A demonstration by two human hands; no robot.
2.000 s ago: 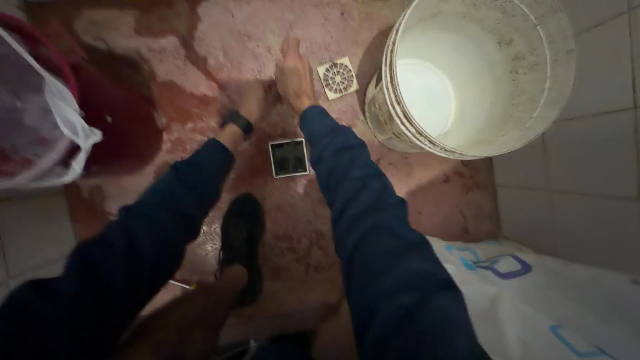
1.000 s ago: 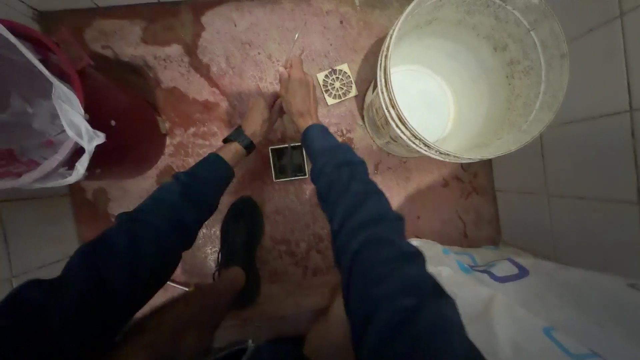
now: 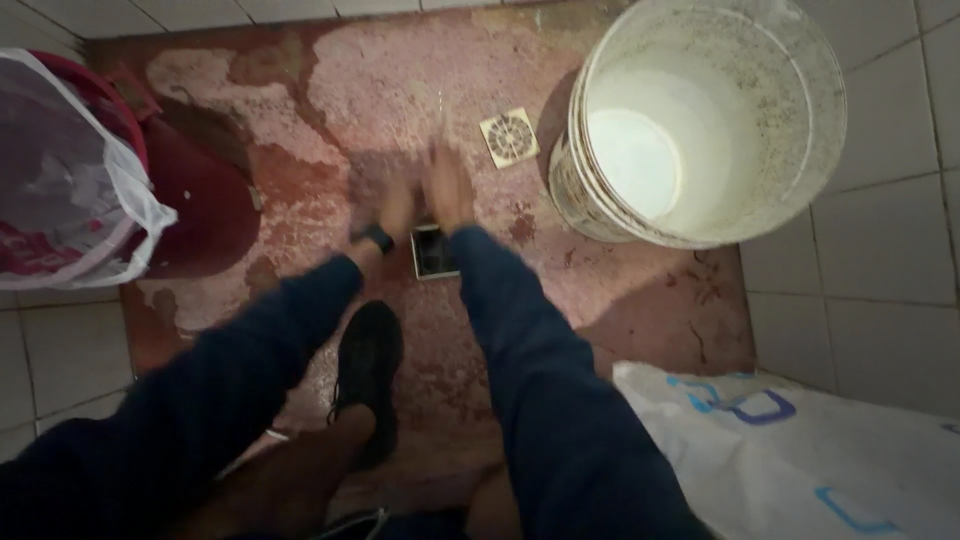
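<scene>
My left hand (image 3: 400,204), with a dark watch on the wrist, is blurred just up and left of a square floor drain opening (image 3: 433,253). Beside it, my right hand (image 3: 448,180) is over the red floor just above the opening, blurred as well. A thin, pale, wire-like thing (image 3: 441,105) rises past the right fingertips; whether the hand grips it cannot be told. The drain opening has a light frame and a dark inside, partly covered by the right wrist and sleeve. Up and right of the hands lies a square drain grate (image 3: 510,138) with a round slotted pattern.
A large dirty white plastic bucket (image 3: 712,127) stands at the right. At the left is a red bin (image 3: 199,202) lined with a clear plastic bag. A white shower curtain or plastic sheet (image 3: 787,450) hangs at lower right. My black shoe (image 3: 369,360) is below the drain; tiled walls surround the floor.
The hands stay close together above the drain opening and blur with motion. The grate and the bucket have not moved on the floor.
</scene>
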